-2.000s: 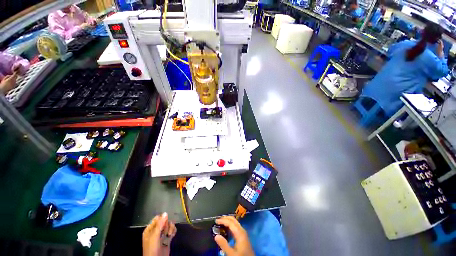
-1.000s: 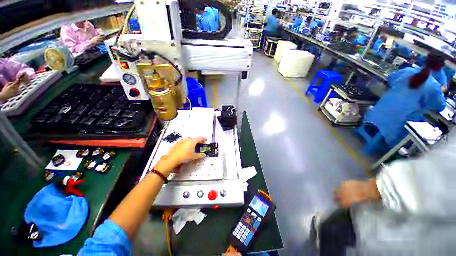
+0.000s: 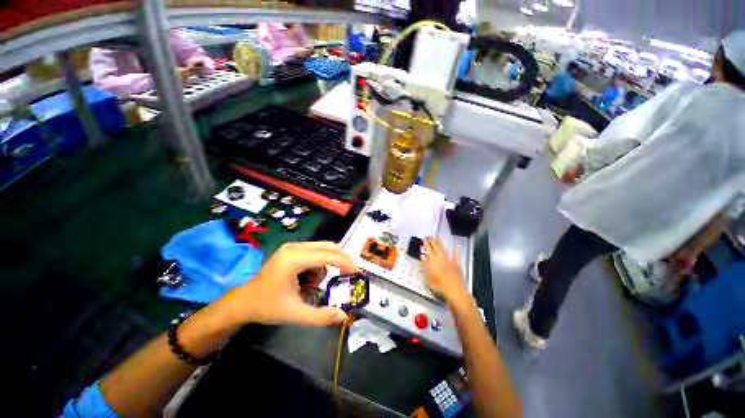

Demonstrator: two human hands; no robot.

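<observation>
My left hand (image 3: 298,286) holds a small dark module (image 3: 347,292) with gold glints between thumb and fingers, in front of the machine's front panel. My right hand (image 3: 441,268) reaches over the white machine bed (image 3: 408,214); its fingertips are at the black fixture (image 3: 417,247), and whether they grip anything cannot be told. The orange fixture (image 3: 379,252) sits on the bed between my hands. The brass-gold machine head (image 3: 403,155) hangs above the back of the bed.
Loose modules (image 3: 286,211) and a blue cap (image 3: 211,260) lie on the green bench at left, before a black plastic tray (image 3: 286,151). The teach pendant (image 3: 445,397) is partly hidden by my right forearm. A person in a pale smock (image 3: 653,155) is at right.
My left hand has come back from the machine bed and holds a module near the front panel. My right hand now reaches onto the bed. The view has turned left; the passing person shows more fully.
</observation>
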